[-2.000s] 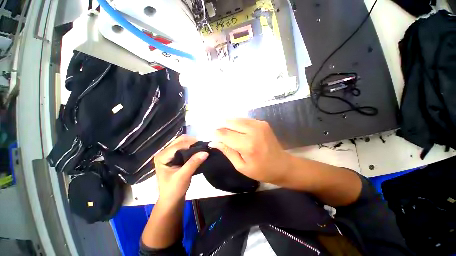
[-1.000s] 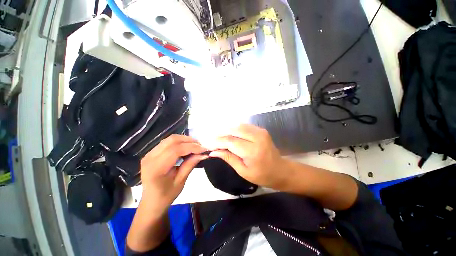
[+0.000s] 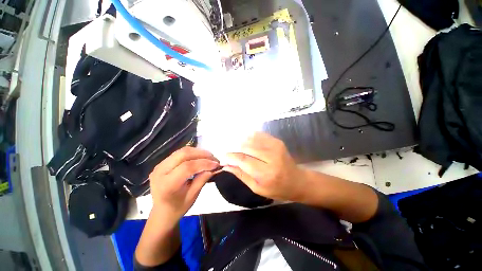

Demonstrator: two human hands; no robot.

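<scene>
My left hand [image 3: 182, 177] and my right hand [image 3: 267, 166] meet at the front edge of the table, below the lamp glare. Both pinch the upper edge of a black fabric pouch piece [image 3: 239, 190] between thumbs and fingertips. The rounded lower part of the piece hangs under my right hand. The pinched edge is mostly hidden by my fingers. The white sewing machine head [image 3: 153, 32] with a blue hose [image 3: 145, 36] is above my hands. Its needle area is lost in glare.
A pile of black panels with silver zips [image 3: 142, 108] lies left, with a round black piece [image 3: 91, 204] below it. Corded snips [image 3: 357, 99] lie on the grey board [image 3: 364, 58]. A black fabric bundle [image 3: 454, 95] is at right. Blue bins [image 3: 127, 241] show below the table edge.
Since two seconds ago, my left fingers have moved off the crumpled front of the piece and now pinch its edge, fingertips against the right hand's. Since one second ago the hands have barely moved.
</scene>
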